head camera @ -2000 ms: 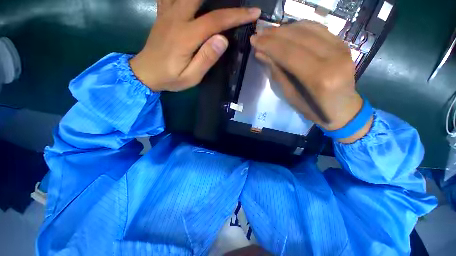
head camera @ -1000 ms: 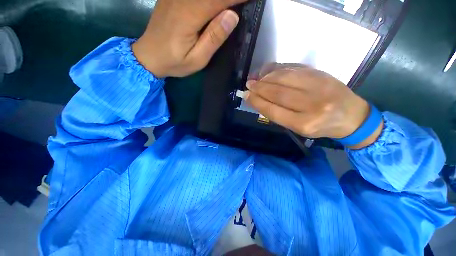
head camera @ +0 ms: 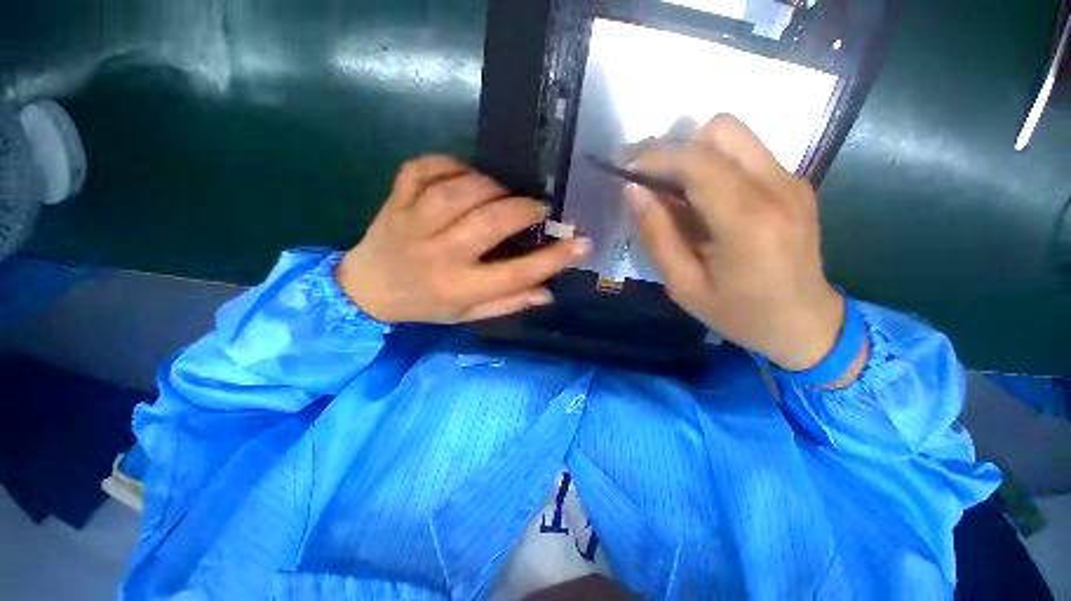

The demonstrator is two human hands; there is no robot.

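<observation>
The black device housing (head camera: 513, 112) lies in front of me, with a shiny silver-white plate (head camera: 658, 88) inside it. A small white tab (head camera: 560, 229) is at the plate's left edge, and a small orange contact (head camera: 610, 284) is at its near edge. My left hand (head camera: 452, 252) rests on the housing's near left part, fingertips by the white tab; nothing is seen held in it. My right hand (head camera: 746, 229) is over the plate's right part and holds a slim dark tool (head camera: 628, 175), its tip pointing left over the plate.
The glossy green bench mat (head camera: 282, 129) lies on both sides of the housing. A round white fan (head camera: 47, 153) is at the far left. A slim metal tool (head camera: 1042, 106) lies at the upper right, with part of a white cable (head camera: 1063, 252) at the right edge.
My left hand has moved from the housing's far left side down to the white tab. My right hand has drawn back right from the tab, and the dark tool now shows clearly.
</observation>
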